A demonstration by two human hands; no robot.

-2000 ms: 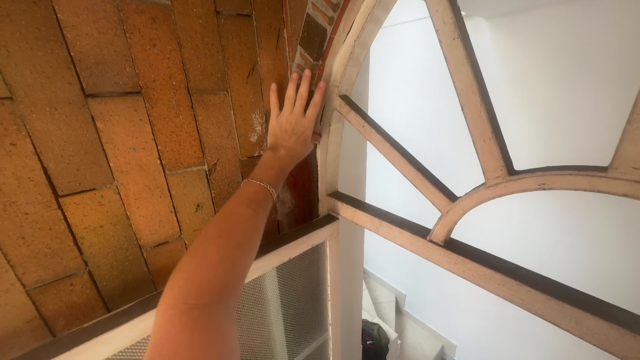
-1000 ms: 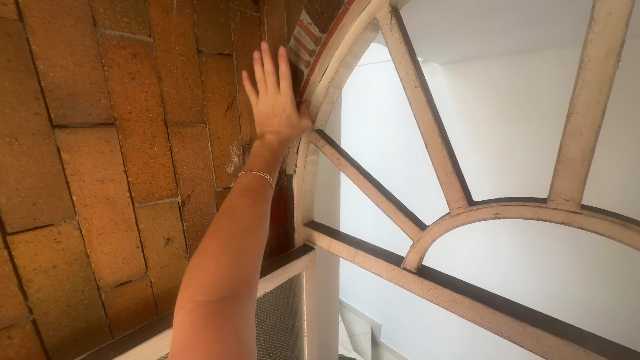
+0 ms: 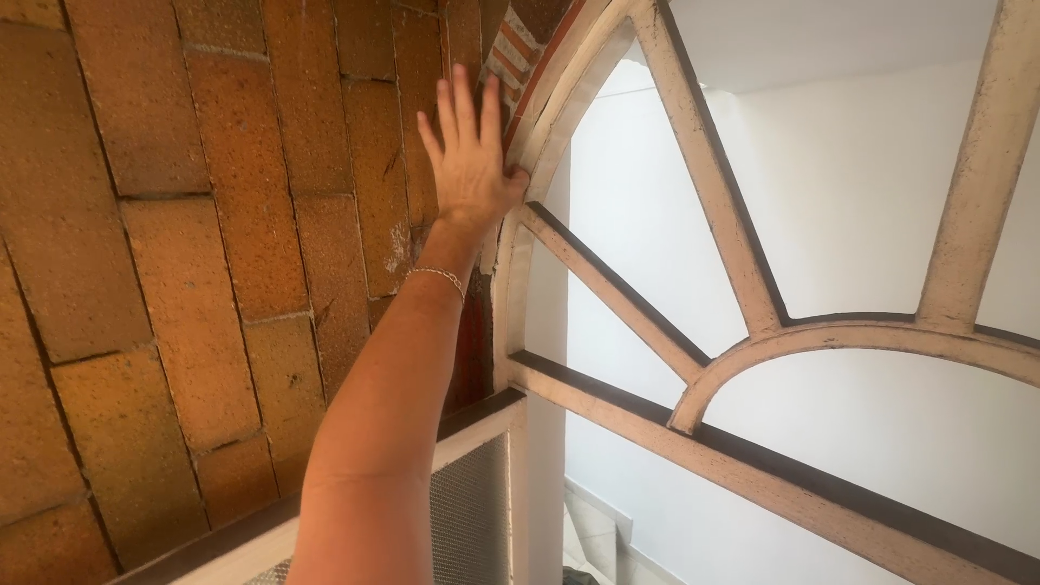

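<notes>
My left hand (image 3: 473, 158) is raised with its fingers spread, and a chain bracelet circles the wrist. It lies at the inner edge of the brick wall (image 3: 244, 195), its back towards me, holding nothing. The thumb meets or overlaps the curved outer rim of the arched window frame (image 3: 540, 134); whether it presses there I cannot tell. Behind my forearm runs a screened panel (image 3: 475, 504) in a pale frame. My right hand is out of view.
Right of my hand, worn bars (image 3: 715, 187) fan out from an inner arch (image 3: 845, 335). A long crossbar (image 3: 731, 479) slopes below them. Beyond the frame stands a white wall (image 3: 821, 195), with pale steps (image 3: 593, 528) low down.
My left hand stays by the rim of the arched frame, fingers spread. The view has shifted, and the dark object seen earlier by the steps is now mostly out of frame.
</notes>
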